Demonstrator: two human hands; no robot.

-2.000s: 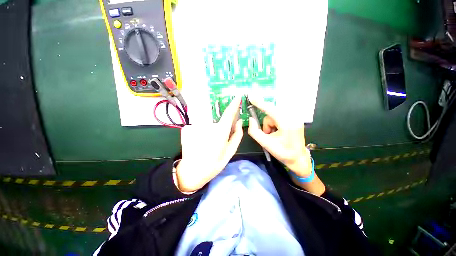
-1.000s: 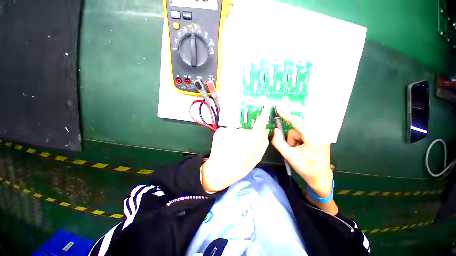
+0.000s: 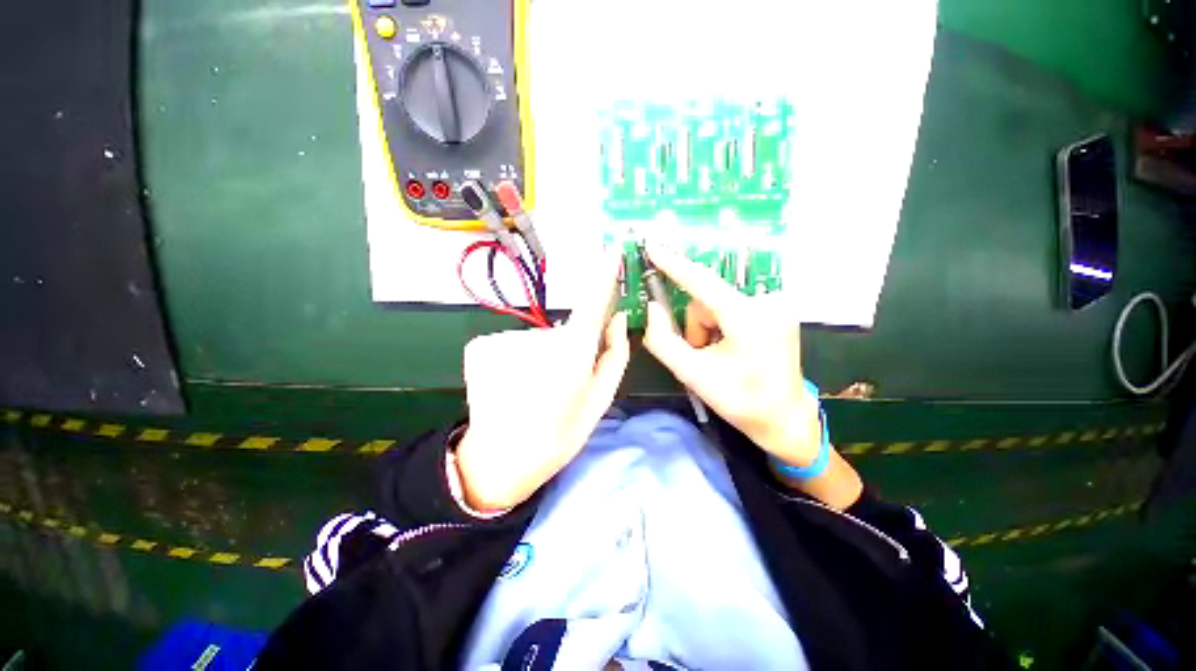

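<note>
The green PCB panel [image 3: 695,164] lies on the white paper [image 3: 853,171]. My right hand [image 3: 741,361] pinches a slim dark test probe [image 3: 660,299], its tip at the left part of the panel's lower row. My left hand [image 3: 544,393] is closed, its fingertips at the panel's lower left beside the right probe's tip; a thin dark strip of a probe shows between its fingers, the rest hidden. Glare hides the exact contact points. The yellow-edged multimeter [image 3: 446,98] lies left of the panel, its display cut off. Red and black test leads [image 3: 505,269] loop from it.
A smartphone [image 3: 1087,223] and a pale cable [image 3: 1141,344] lie at the right on the green mat [image 3: 276,262]. A black mat [image 3: 79,197] covers the far left. A blue bin [image 3: 203,648] is low at left. Striped tape [image 3: 256,443] runs along the near side.
Both hands have moved left along the panel's lower row, from near its middle to its left end. The camera view has also shifted. The meter and paper keep their places relative to each other.
</note>
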